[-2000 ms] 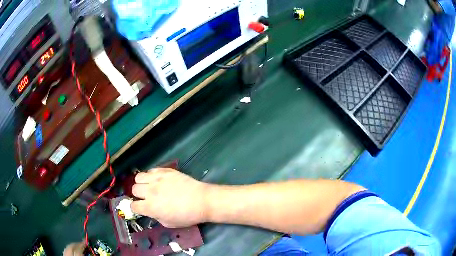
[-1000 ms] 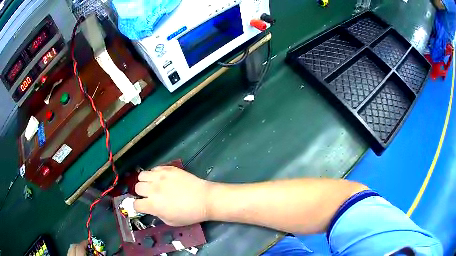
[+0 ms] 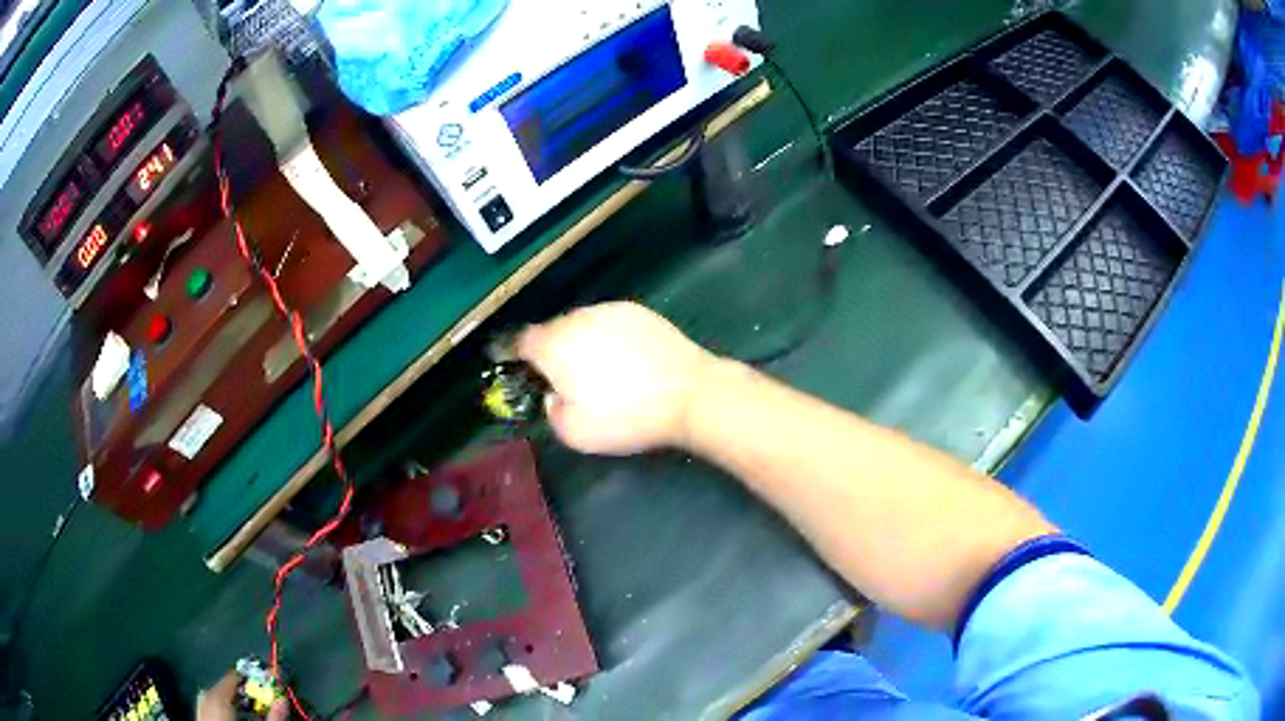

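My right hand [image 3: 620, 378] is above the bench, right of and beyond the test fixture, with its fingers around a small board with a yellow part [image 3: 510, 395]. The dark-red test fixture [image 3: 550, 585] lies flat; its rectangular opening holds no board, and silvery pins show at its left side. My left hand [image 3: 219, 699] is cut off by the bottom edge, small, with fingertips at another yellow-green board [image 3: 259, 685]. The red-black twisted wires [image 3: 313, 387] run down past the fixture to that board's side.
A reddish-brown control box [image 3: 212, 352] and white instrument [image 3: 592, 106] stand on the wood-edged shelf [image 3: 465, 327]. A black divided tray [image 3: 1036, 233] lies at the right. Part of a loaded tray [image 3: 137, 701] shows at bottom left.
My right hand has moved from the fixture up and to the right with a board, leaving the opening uncovered. The thin black cable with the white bit has shifted right.
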